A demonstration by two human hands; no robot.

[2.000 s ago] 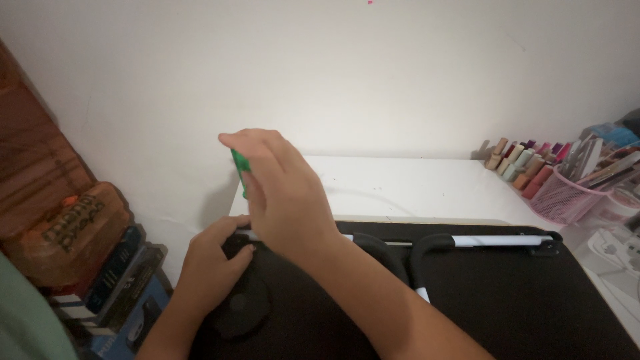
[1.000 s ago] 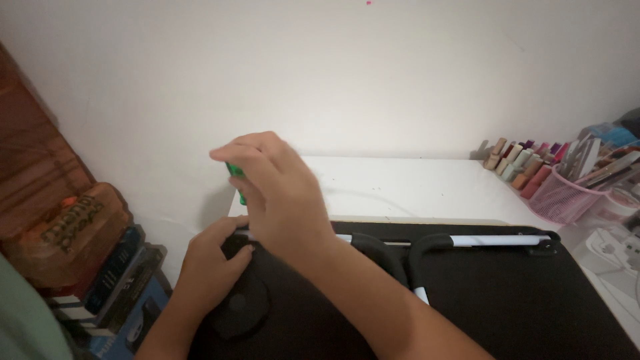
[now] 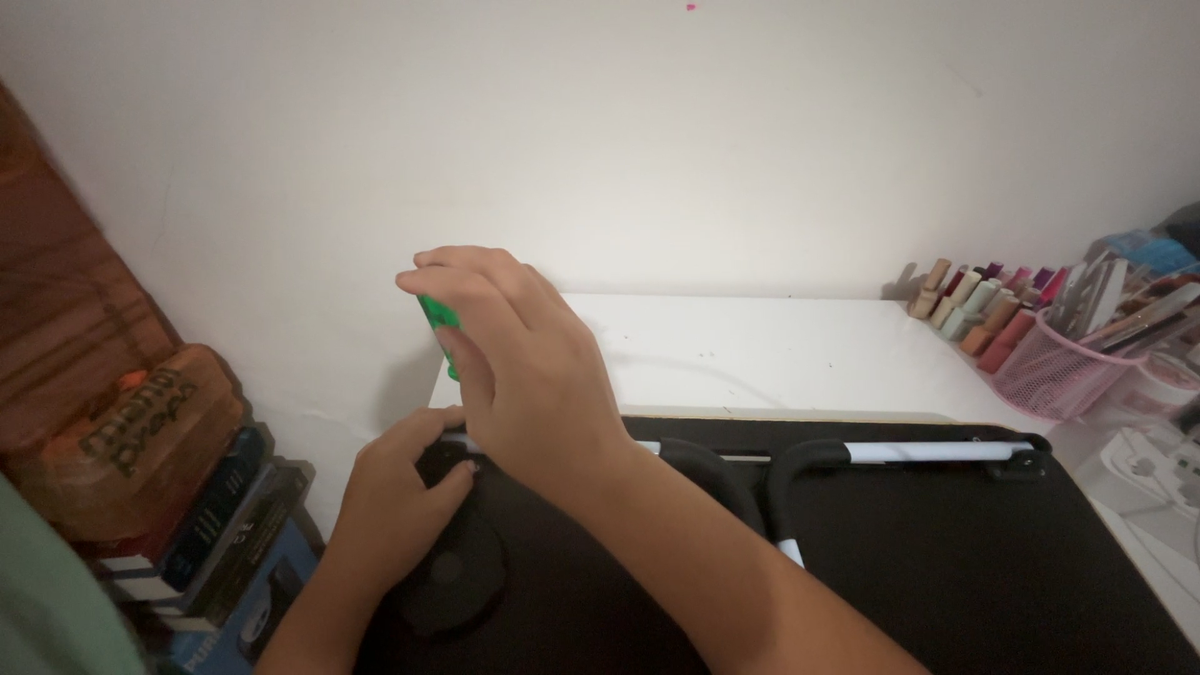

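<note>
My right hand (image 3: pixel 539 375) is raised above the upper left corner of a black folding table's underside (image 3: pixel 919 553), its fingers curled around a green object (image 3: pixel 441 319), perhaps a screwdriver handle; its lower end is hidden behind the hand. Just left of it, my left hand (image 3: pixel 403 497) rests at that corner, thumb and fingers around the end of a white metal tube that lies along the edge. More of the folded tubular leg (image 3: pixel 937 453), white with black bent sleeves, lies across the black panel. Below my left hand is a dark round recess (image 3: pixel 448 572).
Behind the panel is a white desk (image 3: pixel 750 347) against the wall. Nail polish bottles (image 3: pixel 980 309) and a pink mesh holder (image 3: pixel 1059 375) with tools stand at right, near a white power strip (image 3: pixel 1148 469). Stacked books (image 3: pixel 211 525) and an orange bag (image 3: pixel 155 441) are at left.
My right hand has shifted and turned slightly around the green object, its fingers reaching a little differently over it. My left hand remains at the corner.
</note>
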